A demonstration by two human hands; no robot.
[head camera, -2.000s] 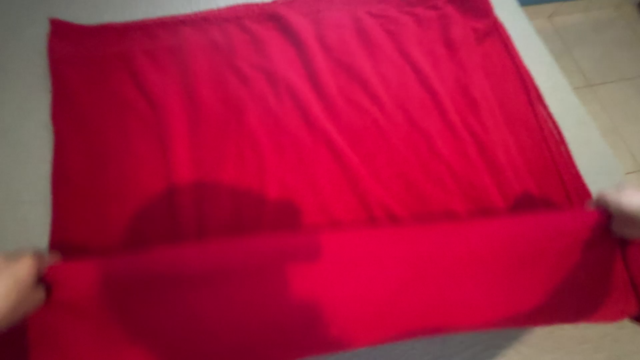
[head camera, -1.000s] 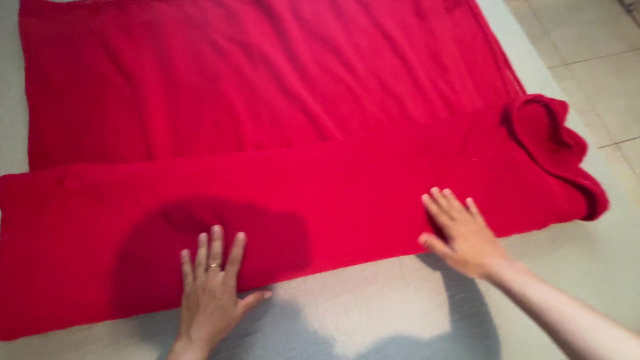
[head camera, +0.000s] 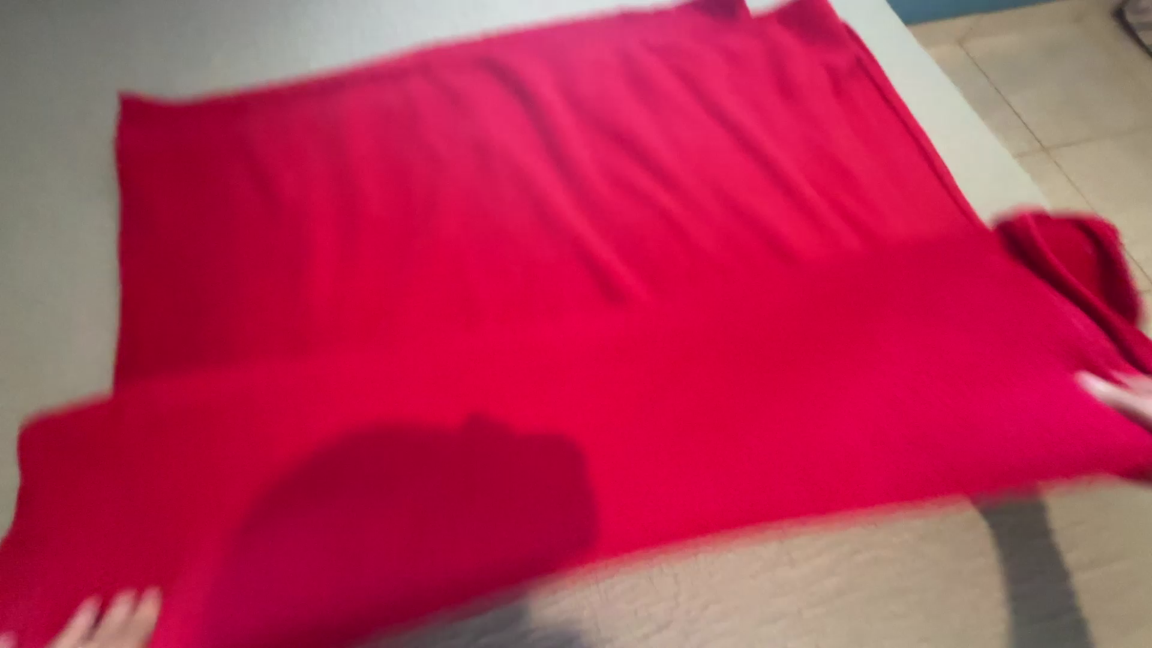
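A large red cloth (head camera: 558,180) lies on a pale covered surface, its near part folded over in a wide band with light wrinkles beyond it. At the bottom left, the fingers of my left hand (head camera: 112,621) rest spread on the folded band; the rest of that hand is out of frame. My right hand (head camera: 1116,396) shows only partly at the right edge, blurred, lying on or just over the band near its bunched right end (head camera: 1080,261). Whether its fingers grip any cloth cannot be seen. A dark shadow falls across the band.
The pale surface (head camera: 54,225) extends left of the cloth and along its near side. Beyond its right edge is a tiled floor (head camera: 1062,99), with a blue strip (head camera: 963,9) at the top and a dark object (head camera: 1136,22) in the corner.
My hands have moved apart from the middle of the near fold, the left one to the left and the right one to the right. Two seconds ago both were at the ends of the fold.
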